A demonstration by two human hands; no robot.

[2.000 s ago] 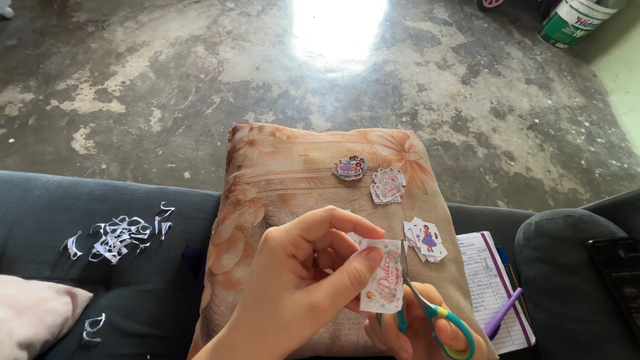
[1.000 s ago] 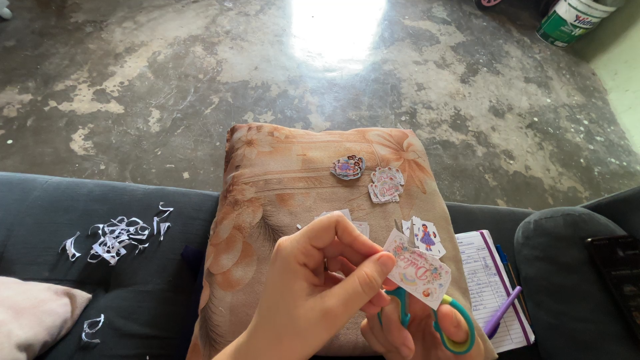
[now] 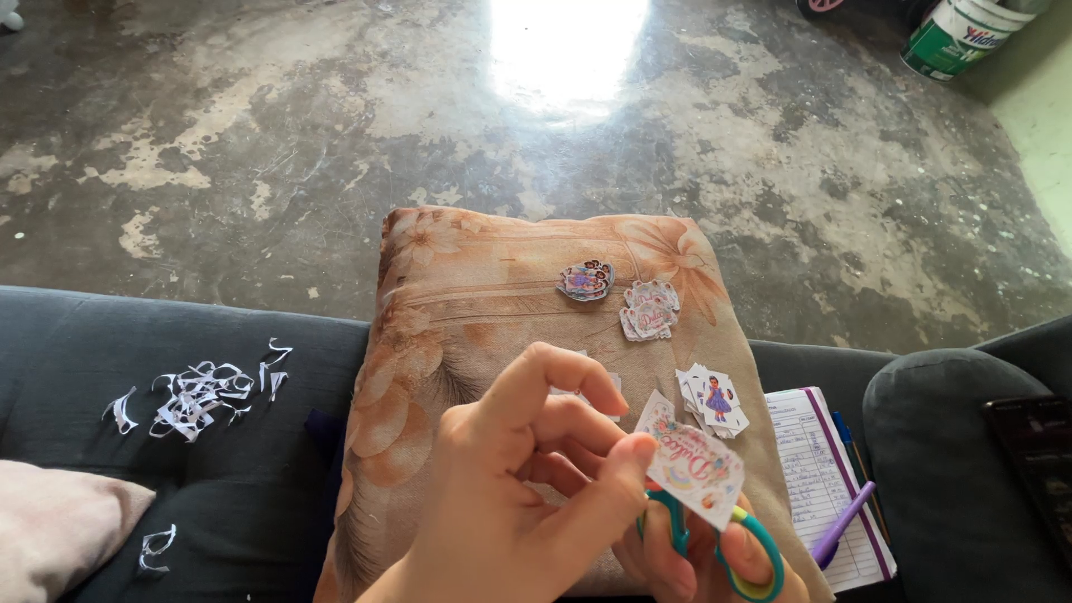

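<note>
Between thumb and fingers, my left hand [image 3: 536,477] holds a small printed paper cutout [image 3: 691,465] with pink lettering and a rainbow. Behind and below the paper, my right hand [image 3: 703,553] has its fingers in the teal and yellow-green handles of a pair of scissors [image 3: 758,544]; the blades are mostly hidden by the paper. A floral cushion [image 3: 519,310] lies under both hands. On it are a pile of cut-out figures [image 3: 585,280], a pile of lettered cutouts [image 3: 650,310], and a stack of figure pieces [image 3: 714,399]. More paper pieces [image 3: 615,394] show partly behind my left fingers.
Paper trimmings [image 3: 201,398] lie on the dark sofa [image 3: 75,352] at left, near a pale cushion [image 3: 59,536]. At right are a written notebook [image 3: 825,486], a purple pen [image 3: 844,523] and a dark phone [image 3: 1034,452]. A plastic bucket [image 3: 963,38] stands on the floor by the wall.
The held paper has turned from upright to a slant and moved right and down from where it was two seconds ago. The scissors, earlier at its right edge, are now lower, behind it.
</note>
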